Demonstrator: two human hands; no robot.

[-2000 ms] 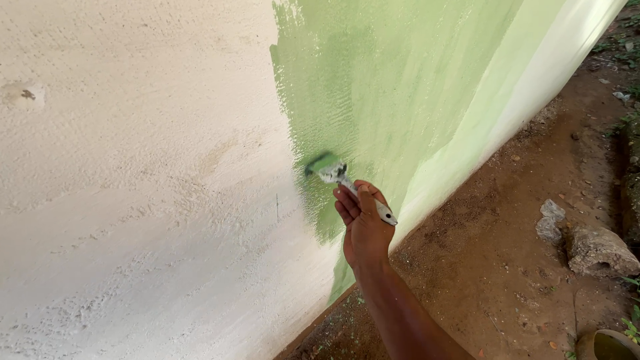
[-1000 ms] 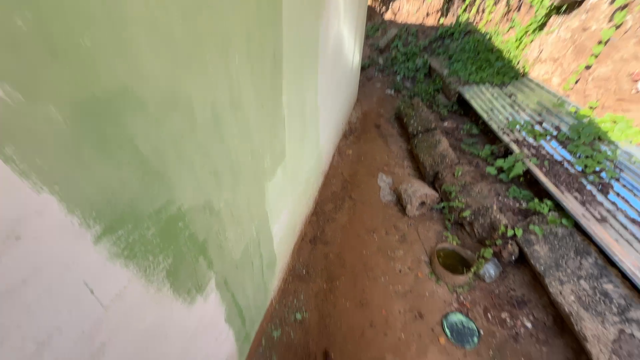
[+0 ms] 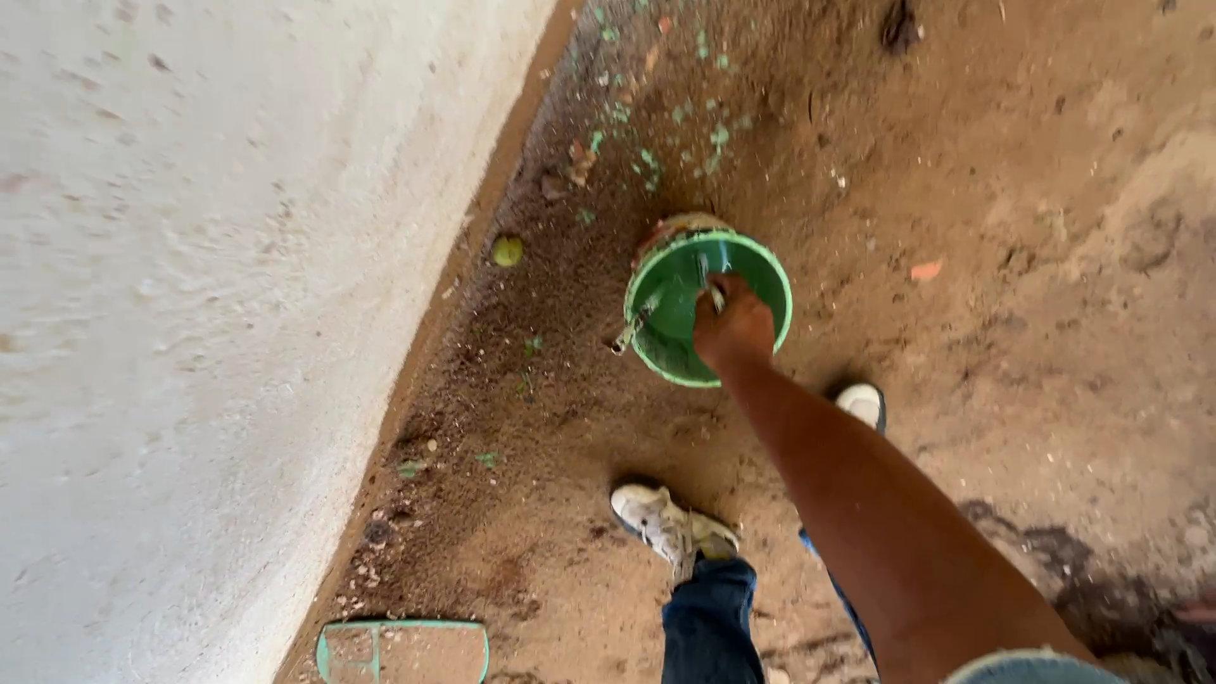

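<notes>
My right hand (image 3: 734, 323) is at the mouth of a round bucket of green paint (image 3: 785, 302), its fingers closed around the pale handle of a paintbrush (image 3: 716, 296). The brush points down into the bucket; its bristles cannot be made out. A paint-smeared stick or handle (image 3: 627, 334) leans over the bucket's left rim, one end inside. The bucket stands on bare soil beside the unpainted-looking white wall (image 3: 237, 285). My left hand is out of view.
My shoes (image 3: 655, 518) stand on the soil just below the bucket. A green-edged tray-like piece (image 3: 404, 624) lies at the wall's foot. A yellowish round fruit or ball (image 3: 507, 251) and green paint drips (image 3: 717, 138) lie near the bucket.
The view has swung down from the green-painted wall to the ground. My right hand, at the wall with the brush two seconds ago, is now over the bucket, still holding a brush.
</notes>
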